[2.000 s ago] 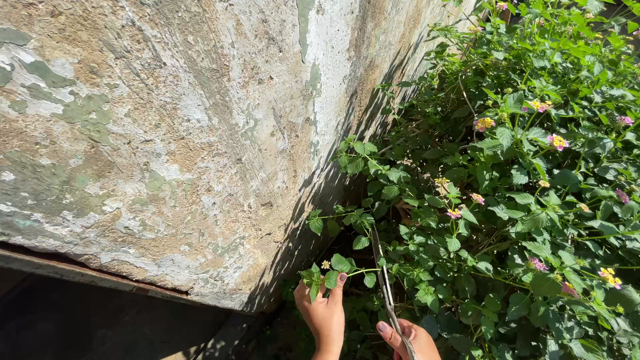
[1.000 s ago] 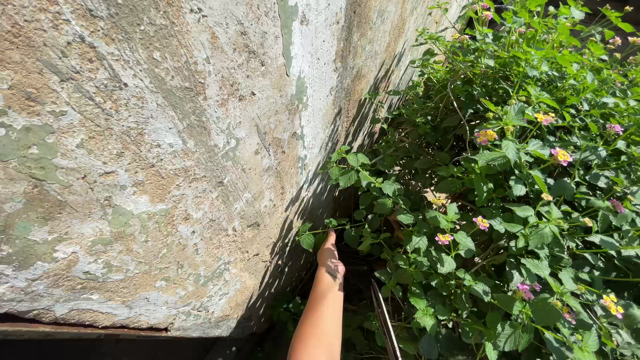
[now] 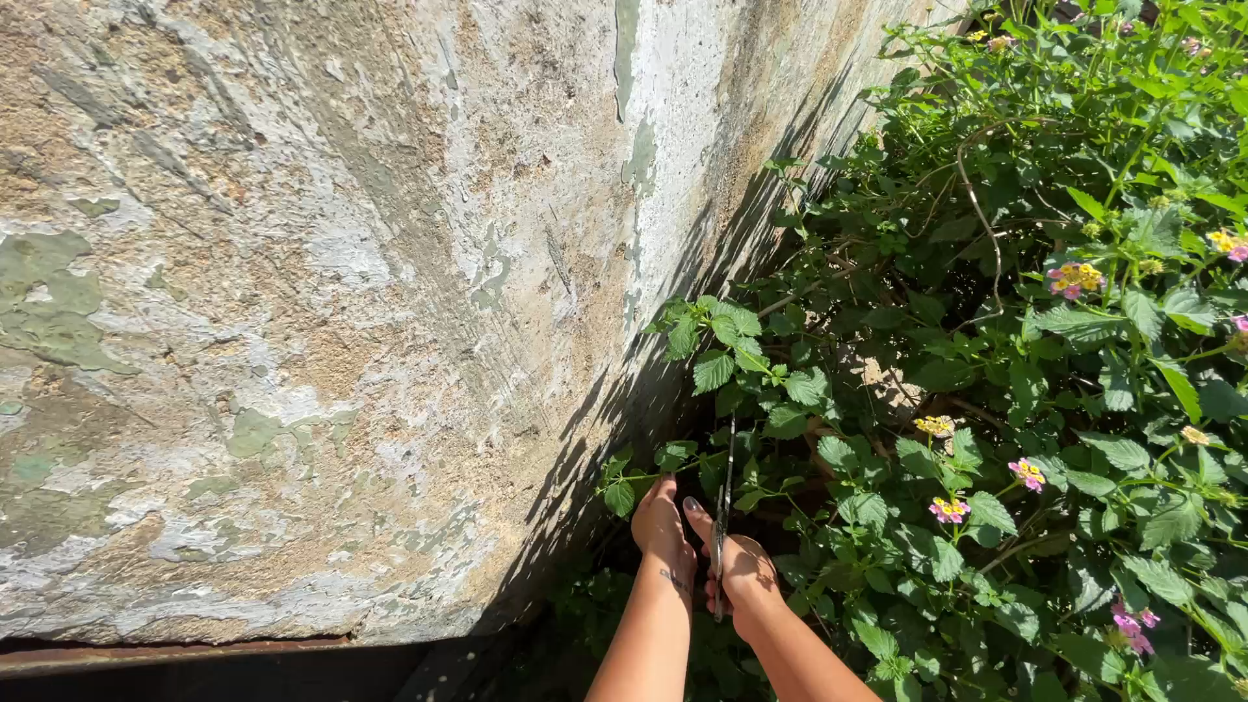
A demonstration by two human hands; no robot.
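Note:
My left hand is low in the middle of the view, its fingertips closed on a thin leafy stem beside the wall. Just to its right, my right hand grips metal scissors or shears, seen edge-on. Their blades point up among the leaves of a lantana bush, close to the stem. Whether the blades are apart cannot be told. A leafy branch reaches out above both hands.
A weathered wall with peeling paint fills the left side. A ledge edge runs along its foot above a dark space. Pink and yellow flowers dot the bush on the right.
My left hand has let go of the cut-looking sprig it held two seconds ago and holds a stem by the wall. My right hand, out of view one second ago, is back beside it with the tool.

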